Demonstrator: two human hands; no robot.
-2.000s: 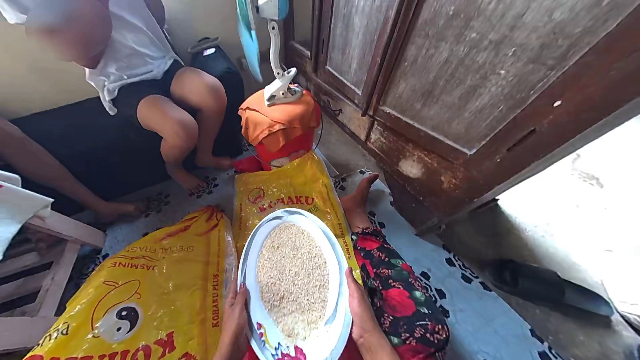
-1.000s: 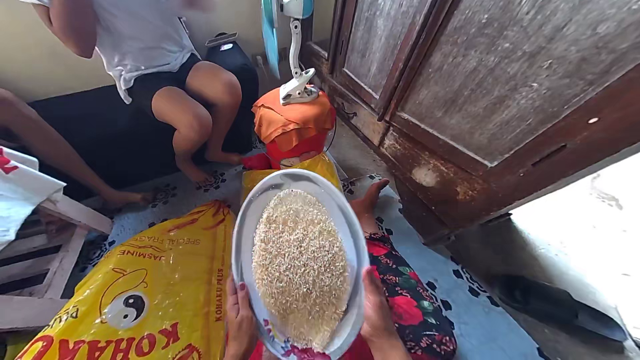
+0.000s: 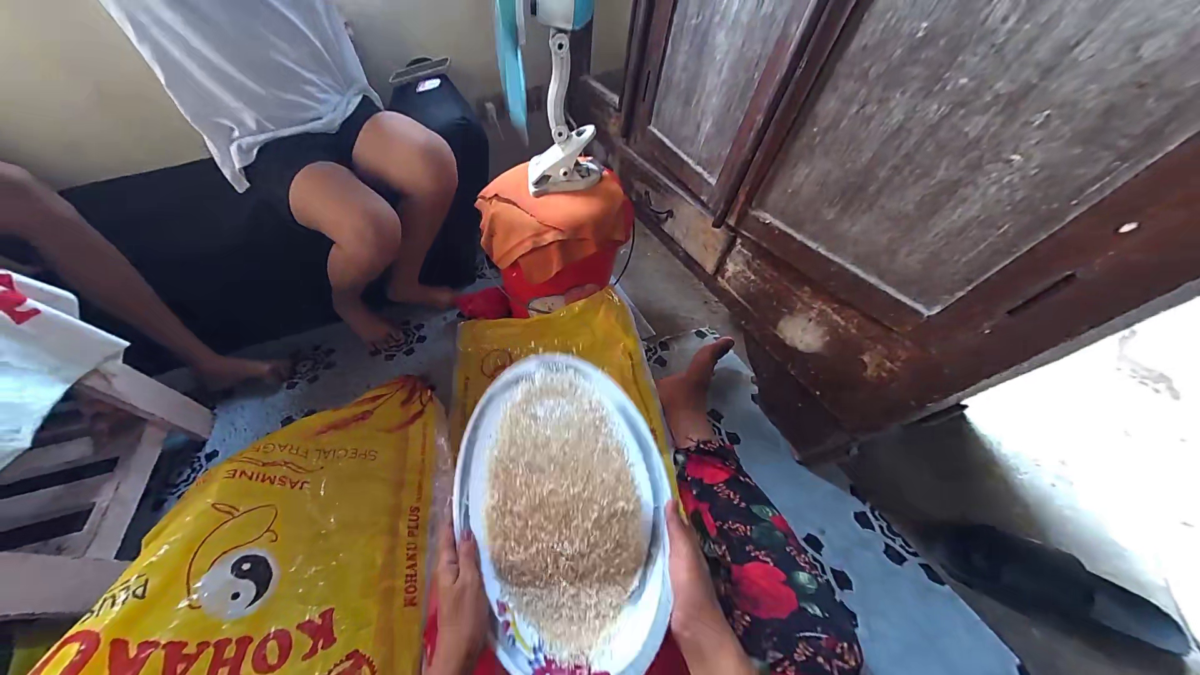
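Note:
An oval white plate (image 3: 472, 441) with a flower print at its near end bears a heap of rice grains (image 3: 562, 497), which look blurred. My left hand (image 3: 459, 595) holds the plate's left rim and my right hand (image 3: 696, 591) its right rim. Beneath and beyond the plate lies a yellow plastic rice sack (image 3: 600, 337). A second, bulging yellow rice sack (image 3: 319, 525) lies left of my left hand. My leg in floral cloth (image 3: 764, 581) stretches out at the right.
A clip fan (image 3: 562, 164) stands on an orange cloth (image 3: 553, 220) over a red container. Two people's legs (image 3: 361, 216) (image 3: 122, 272) are at the left, near a wooden chair (image 3: 122, 469). A wooden cabinet (image 3: 900, 187) and a dark slipper (image 3: 1050, 581) are at the right.
The rice heap has shifted on the plate and its grains now look streaked. Both hands keep hold of the rim. The seated person's raised arm from a second ago is out of view.

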